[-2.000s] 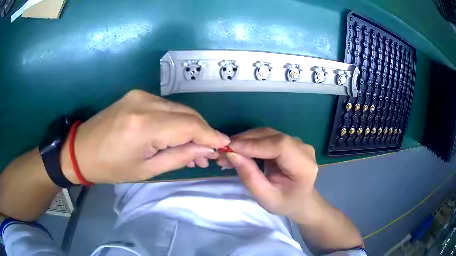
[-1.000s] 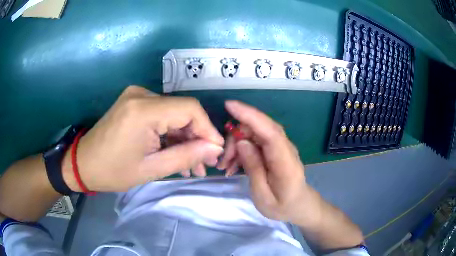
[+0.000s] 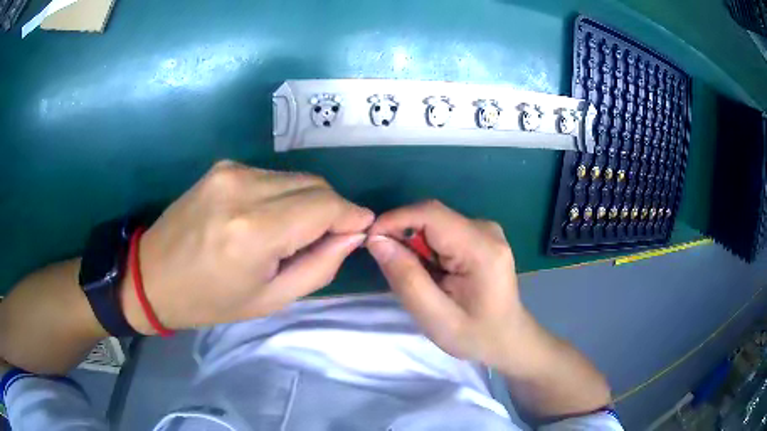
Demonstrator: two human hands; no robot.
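Observation:
My left hand [image 3: 269, 240] and my right hand [image 3: 454, 269] meet fingertip to fingertip in front of the body. Both pinch at one spot; what is between the fingertips is too small to tell. A red-tipped tool [image 3: 418, 244] lies in my right hand, held by the curled fingers. The silver metal strip plate [image 3: 412, 137] lies on the bench beyond the hands, with a row of several round openings; the ones to the right look filled with small round parts. The black blister tray [image 3: 565, 240] is at the right, with small brass dots in two rows. The plate's right end overlaps it.
A stack of black trays [image 3: 738, 181] stands at the right bench edge. A tan cardboard piece [image 3: 80, 17] and a white strip [image 3: 44, 17] lie at the far left. The green bench's near edge runs just in front of the body.
The hands were together, came apart a second ago, and now touch again at the fingertips. The red tool has moved from my right fingertips back into the palm side. The plate and tray sit nearly unchanged.

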